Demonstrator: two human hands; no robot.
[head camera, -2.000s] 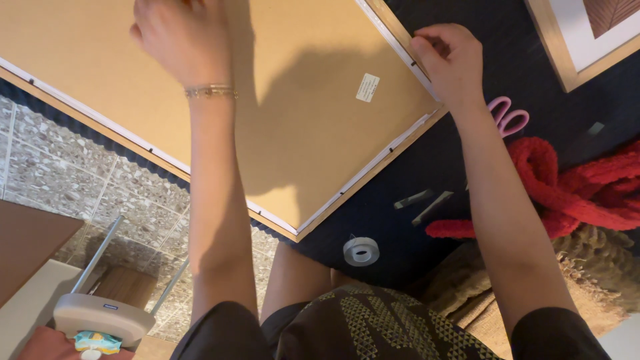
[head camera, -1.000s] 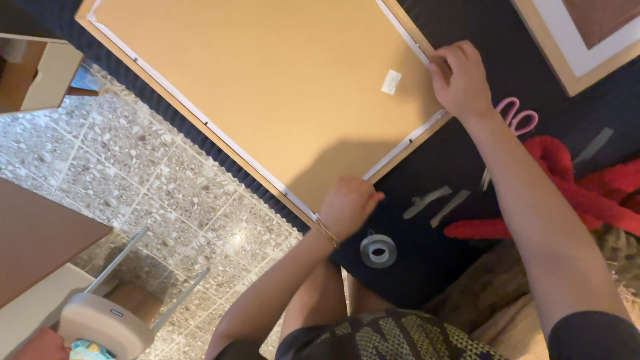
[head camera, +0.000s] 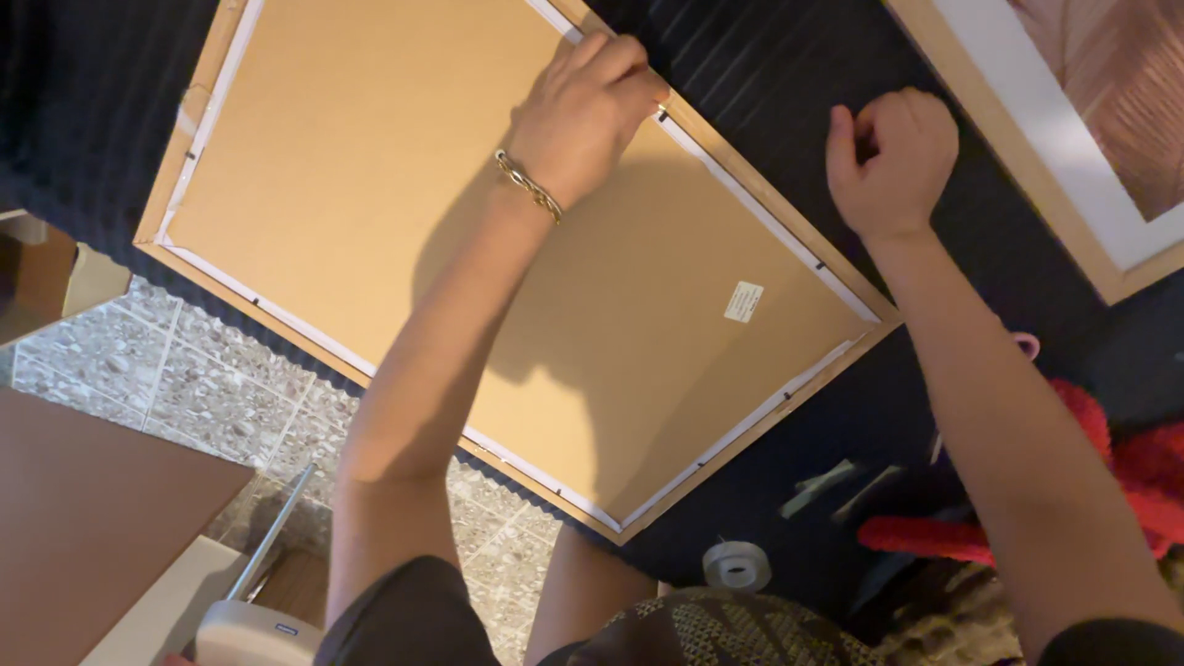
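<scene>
A large wooden picture frame lies back side up, its brown backing board edged with a white strip and small dark tabs. My left hand, with a bracelet at the wrist, touches the frame's upper right edge; its fingertips are partly hidden, so a grip is unclear. My right hand is curled above the dark ribbed cloth, off the frame's right edge; whether it holds something small cannot be seen. Near the frame's bottom corner lies a roll of tape. Two translucent tape strips lie right of it.
A second wooden frame with a white mat stands out at the upper right. Red fluffy fabric lies partly under my right forearm, beside a pink scissor handle. At lower left are tiled floor and a brown panel.
My left hand has moved from the frame's near corner up to its upper right edge. My right hand has come off the frame's edge. The view has shifted.
</scene>
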